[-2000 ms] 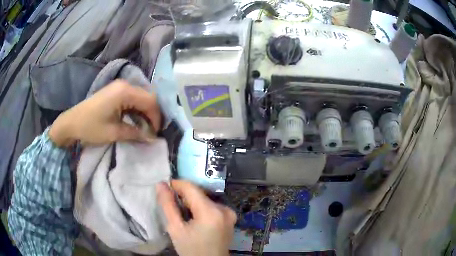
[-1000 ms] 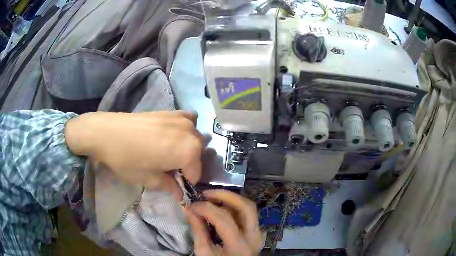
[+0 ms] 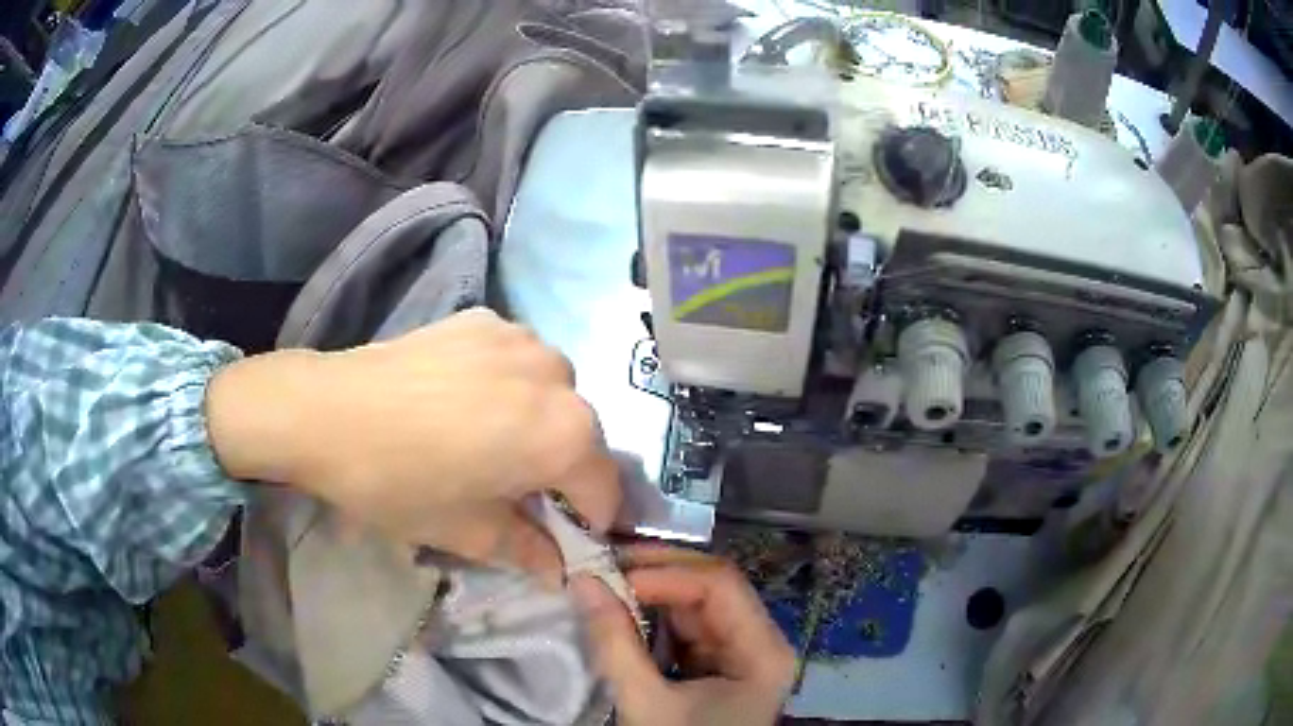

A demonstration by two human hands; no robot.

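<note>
A grey-brown garment piece (image 3: 355, 610) with a pale striped part (image 3: 518, 645) lies bunched in front of me, left of the needle area. My left hand (image 3: 440, 433) reaches across from the left, palm down, and grips its edge. My right hand (image 3: 695, 631) pinches the same edge just below and to the right. A narrow pale fold shows between the two hands. The left fingertips are partly hidden. The cloth is in front of the presser foot and needle area (image 3: 692, 461), not under it.
The overlock machine (image 3: 745, 213) stands right of centre, with tension dials (image 3: 933, 372) in front. Brown lint lies on a blue tray (image 3: 865, 617) below. Beige garment pieces (image 3: 1191, 525) hang at the right. More grey-brown cloth (image 3: 383, 85) is heaped at the left and back.
My left hand has come down from above the cloth to its edge beside my right hand. The bunched edge is now turned between both hands. The view has shifted, so the machine appears farther right.
</note>
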